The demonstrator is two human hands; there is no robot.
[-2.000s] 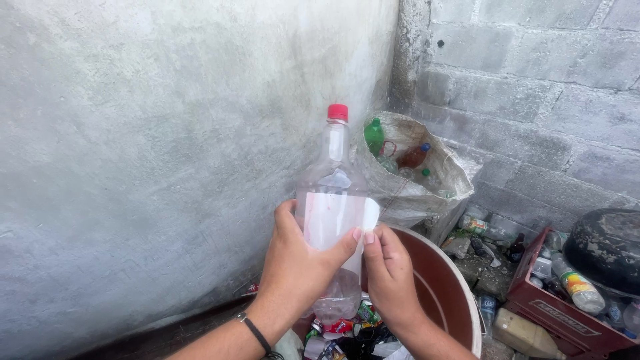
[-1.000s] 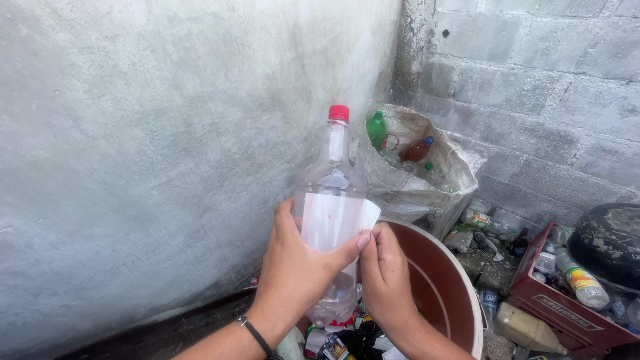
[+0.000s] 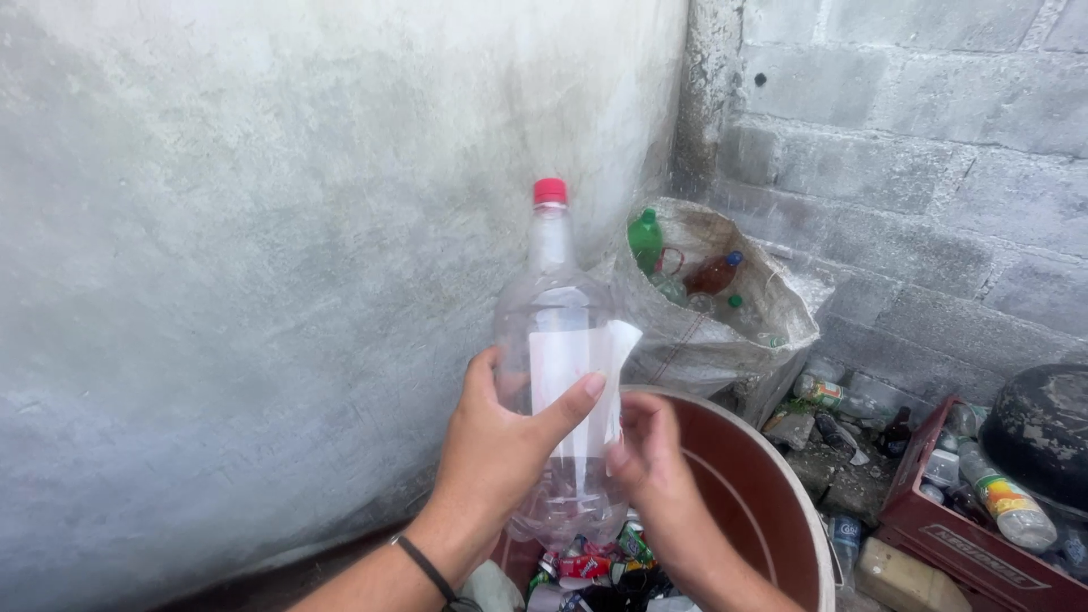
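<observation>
A large clear plastic bottle (image 3: 557, 297) with a red screw cap stands upright in my left hand (image 3: 501, 433), whose thumb lies across the front of its white label (image 3: 565, 365). The label's upper right edge curls away from the bottle. My right hand (image 3: 659, 463) is at the bottle's lower right side, its fingers bent by the label's edge; whether they pinch the label cannot be seen. Below the bottle is a round brown bin (image 3: 803, 489) holding crushed cans (image 3: 586, 565).
Behind the bin stands a woven sack (image 3: 705, 353) of plastic bottles. At right are a dark red crate (image 3: 977, 552) of bottles, a black rounded object (image 3: 1041, 433) and a beige container (image 3: 905, 578). A plastered wall (image 3: 255, 255) rises at left, a block wall (image 3: 918, 170) behind.
My right hand has moved down along the label's right side. The label's loose edge, held near its upper corner before, now sticks out above that hand.
</observation>
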